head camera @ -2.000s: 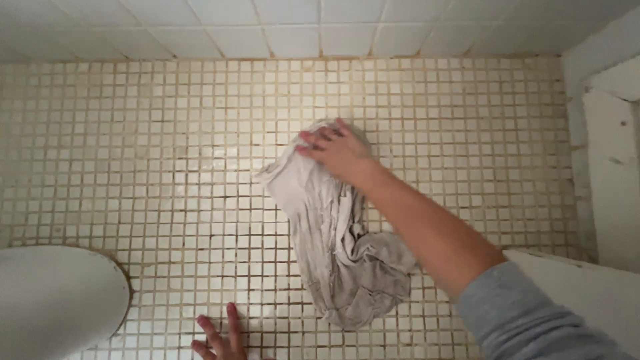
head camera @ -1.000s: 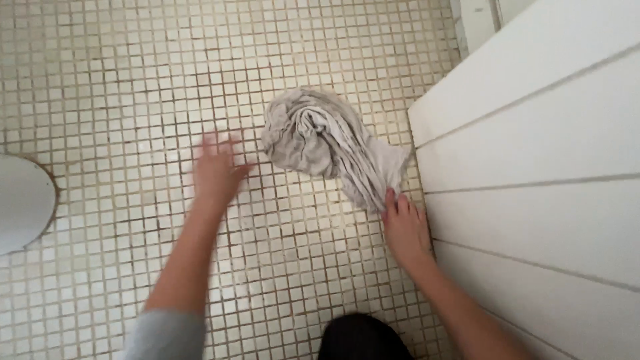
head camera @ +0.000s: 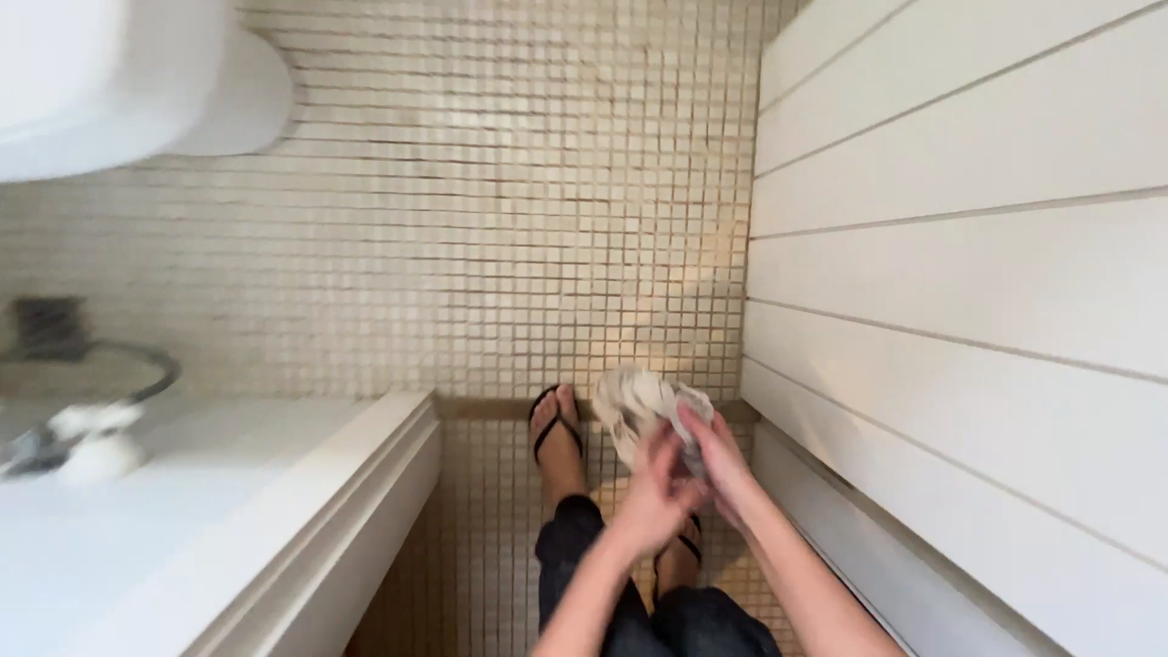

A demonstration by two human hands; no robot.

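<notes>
A crumpled light grey cloth [head camera: 634, 397] hangs above the tiled floor [head camera: 547, 182], near the doorway strip and in front of my feet. My right hand [head camera: 716, 447] is closed around the cloth's bunched right part. Close beside it, my left hand [head camera: 662, 484] is blurred and touches the bunched lower part; its fingertips are partly hidden, so its hold is unclear. My feet in black flip-flops [head camera: 557, 424] stand just behind the cloth, one partly covered by my hands.
A white panelled door [head camera: 940, 228] runs along the right. At the upper left is a white toilet [head camera: 228, 91]. A white counter [head camera: 228, 511] stands at the lower left, with a blurred white object [head camera: 100, 443] and a dark curved hose or cable [head camera: 164, 365] near it. A threshold strip [head camera: 488, 408] crosses the floor.
The cloth, spread on the floor earlier, is now bunched and lifted. My left hand, apart from it a second ago, has come to it beside my right. The view has swung back toward my feet.
</notes>
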